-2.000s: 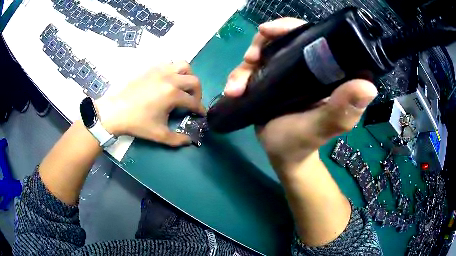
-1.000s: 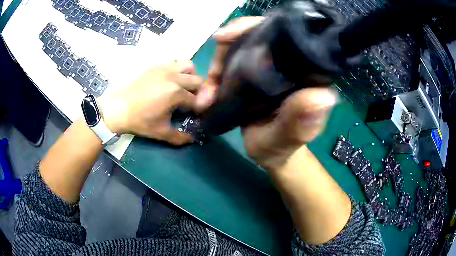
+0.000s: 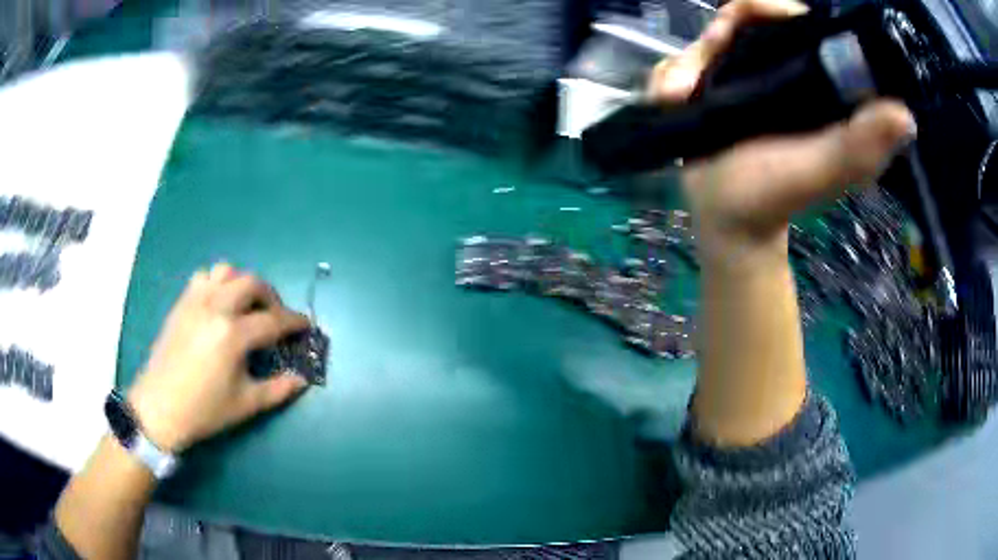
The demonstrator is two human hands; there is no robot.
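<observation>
My left hand [image 3: 224,345] is low on the green mat [image 3: 438,438] at the left, fingers around a small dark circuit board [image 3: 312,356]. A thin lead wire [image 3: 313,295] with a pale tip rises from the board. My right hand [image 3: 766,164] is raised at the upper right, gripping a thick black electric screwdriver [image 3: 722,115] that points left. The screwdriver's tip is blurred, near the screw feeder [image 3: 591,107], and is well apart from the board. The frame is blurred by motion.
Joined assembled boards [image 3: 569,279] lie on the mat at centre right. A dark tangled heap [image 3: 875,295] lies at the right. Board strips [image 3: 38,241] lie on a white sheet [image 3: 99,142] at the left. Blurred dark trays [image 3: 361,93] line the rear.
The view has swung to the right. My right hand has lifted the screwdriver away from the board, towards the feeder. My left hand still holds the board; its lead wire now shows.
</observation>
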